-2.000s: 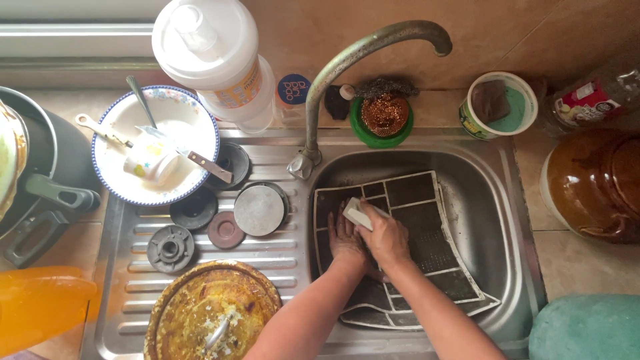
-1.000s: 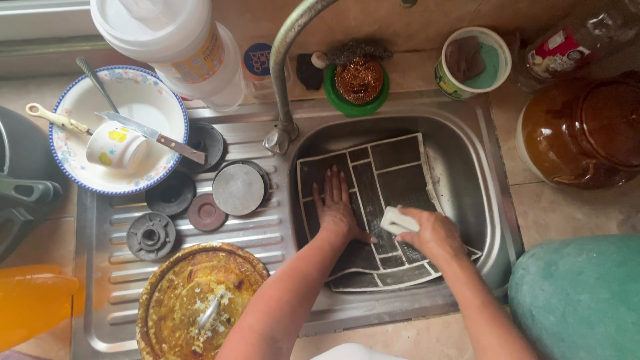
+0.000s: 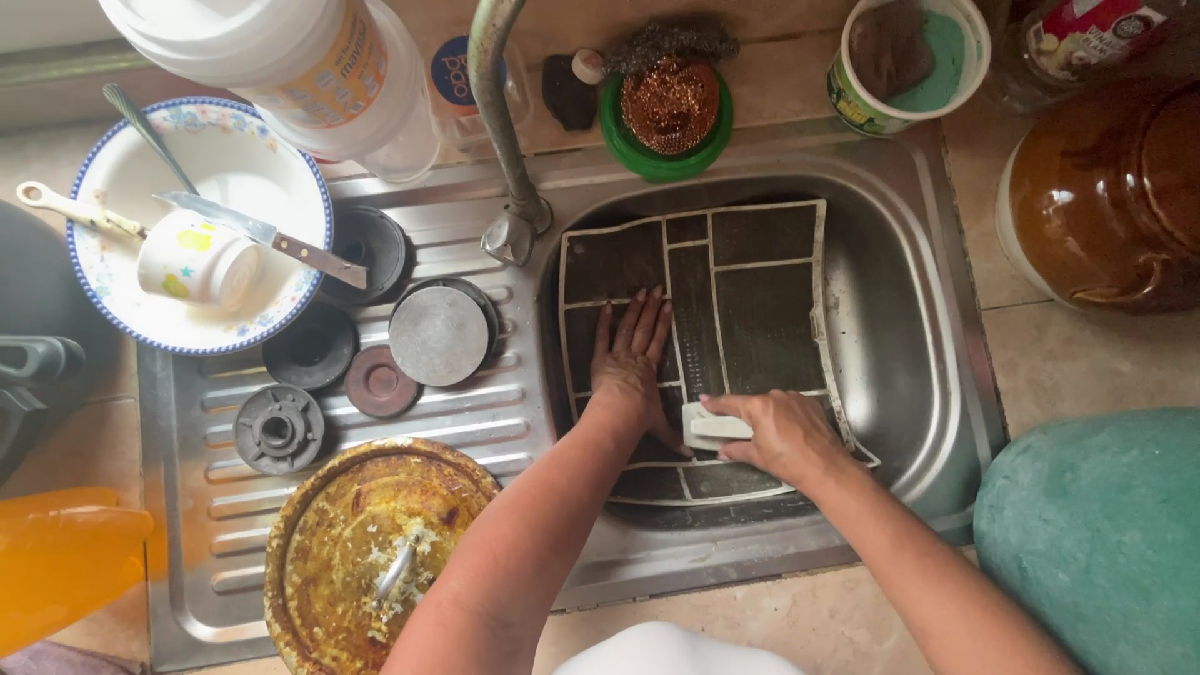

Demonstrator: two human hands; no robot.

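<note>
A dark rubbery mat with pale lines (image 3: 764,314) lies in the stainless steel sink basin (image 3: 891,366). My left hand (image 3: 633,366) rests flat on the mat's left half, fingers spread, holding nothing. In my right hand (image 3: 783,436) is a small white brush or scrubber (image 3: 714,427), pressed on the lower middle of the mat; its bristles are hidden. The tips of my left thumb and the scrubber are close together.
The faucet (image 3: 506,122) arches behind the basin. Burner parts (image 3: 439,335), a stained pot lid (image 3: 375,534) and a bowl with cutlery (image 3: 202,323) crowd the drainboard. A copper scourer (image 3: 670,105) in a green dish, a tub (image 3: 956,84) and a brown pot (image 3: 1116,197) stand behind and right.
My hands were close together on the mat two seconds ago; my left hand then spread flat on its left side. The scrubber in my right hand has moved down the mat. The view has shifted.
</note>
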